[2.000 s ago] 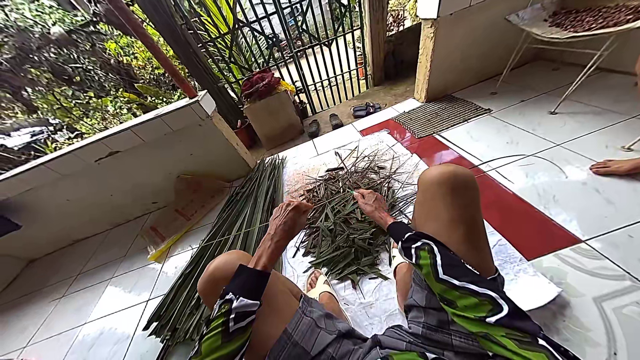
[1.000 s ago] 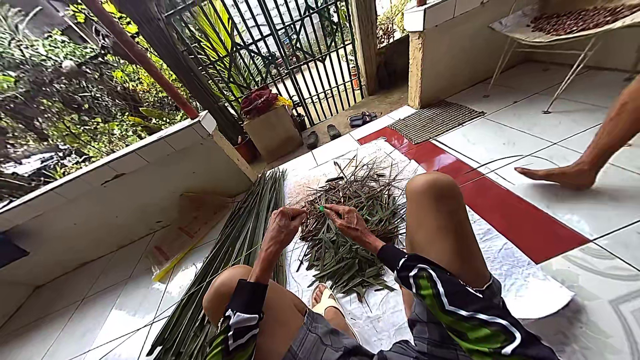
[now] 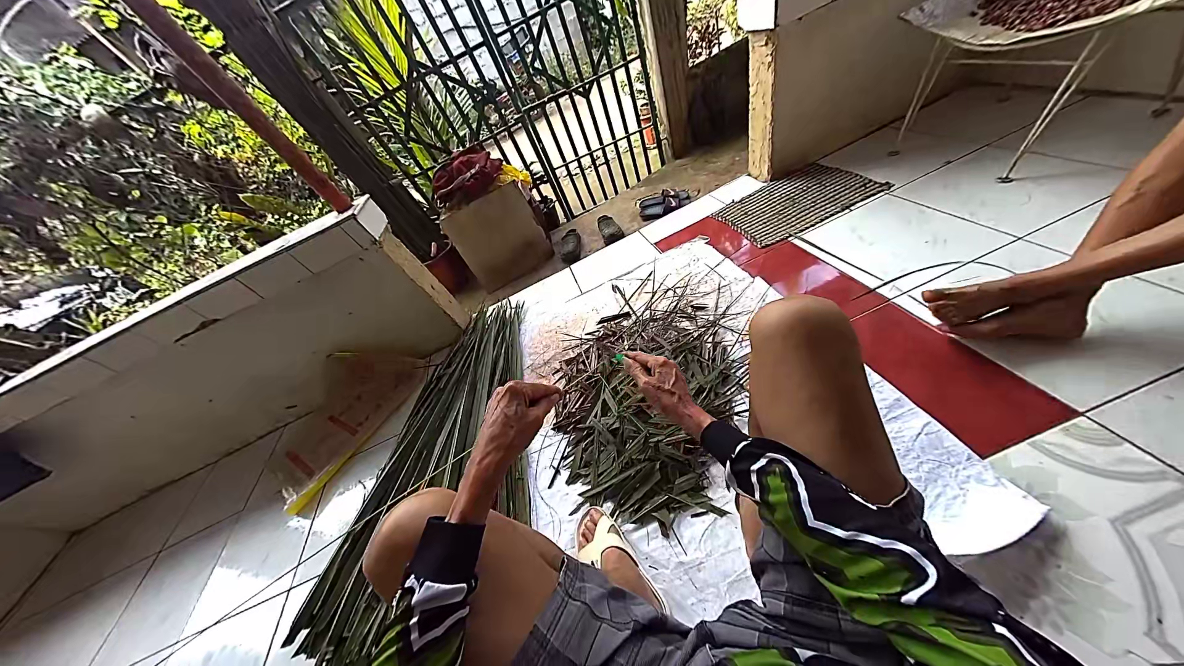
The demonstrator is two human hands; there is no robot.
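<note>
My left hand [image 3: 514, 418] is closed on a thin leaf strip or midrib, whose long end trails down to the lower left past my knee. My right hand [image 3: 659, 381] holds a small green-handled tool [image 3: 622, 357], probably a small knife; its blade is too small to make out. Both hands are above a pile of cut green and brown leaf pieces [image 3: 638, 444], which lies on a white cloth sack [image 3: 962, 490]. Left of the pile is a long bundle of green palm leaf strips [image 3: 444, 398].
Another person's bare feet [image 3: 1017, 301] rest on the tiles at right. A plastic sack [image 3: 347, 416] lies by the low wall [image 3: 231, 370]. Ahead are a woven mat [image 3: 805, 202], slippers [image 3: 592, 239], a block [image 3: 495, 231] and a metal gate [image 3: 573, 111].
My hands were close together a second ago and are now farther apart. The other person's feet have come farther into view at right, one now against the other.
</note>
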